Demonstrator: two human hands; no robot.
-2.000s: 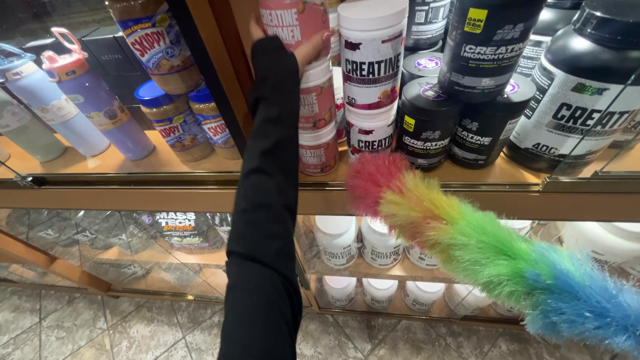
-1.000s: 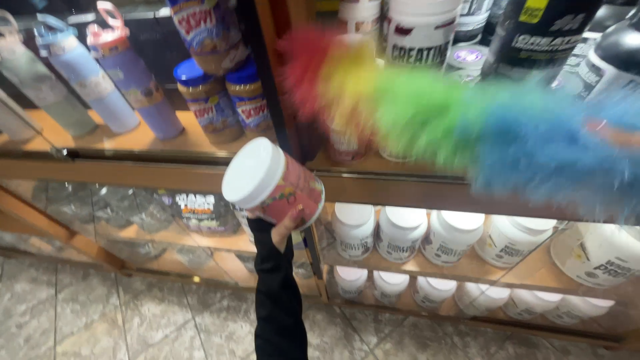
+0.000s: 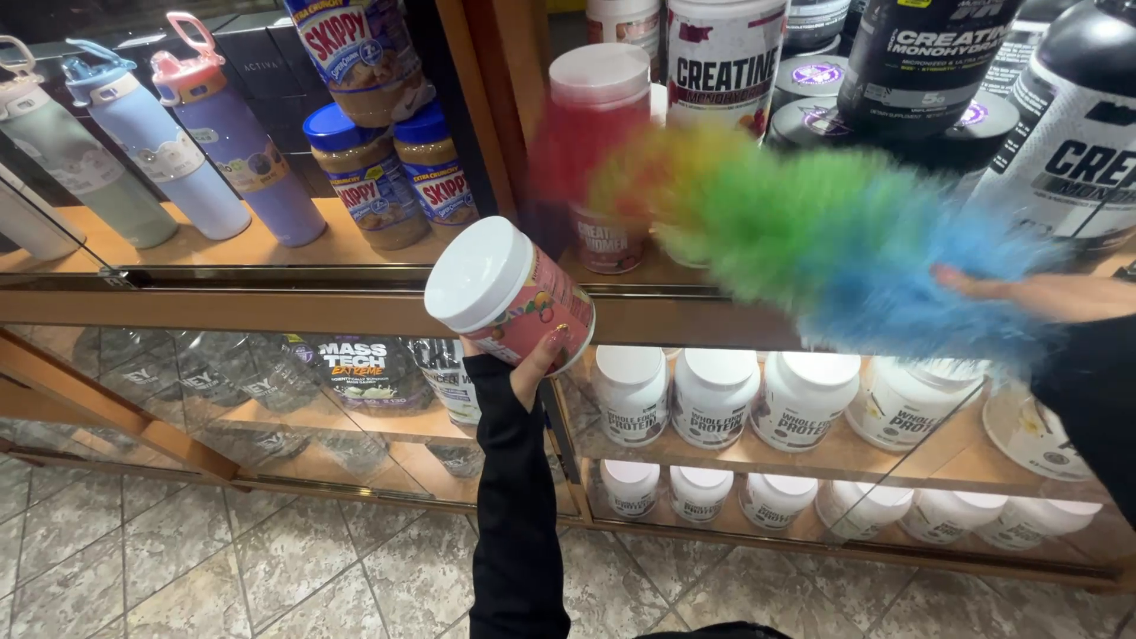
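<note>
My left hand (image 3: 532, 364) grips a pink supplement tub with a white lid (image 3: 510, 297), tilted in front of the shelf edge. From the right, my right hand (image 3: 1003, 288) holds a fluffy rainbow duster (image 3: 799, 217), partly buried in its blue end. The duster's red tip is blurred and lies over the stacked pink tubs (image 3: 608, 240) on the upper shelf. Behind the duster stand a white creatine tub (image 3: 723, 62) and a black creatine tub (image 3: 927, 62), which rests on other black tubs.
Peanut butter jars (image 3: 368, 191) and drink bottles (image 3: 253, 169) stand on the left shelf. White protein tubs (image 3: 714, 399) line the lower shelves behind glass. A wooden upright (image 3: 506, 106) divides the upper bays, above a tiled floor (image 3: 355, 568).
My left hand has taken a pink tub from the top of the stack and brought it down in front of the shelf. The duster has moved up over the upper shelf's tubs.
</note>
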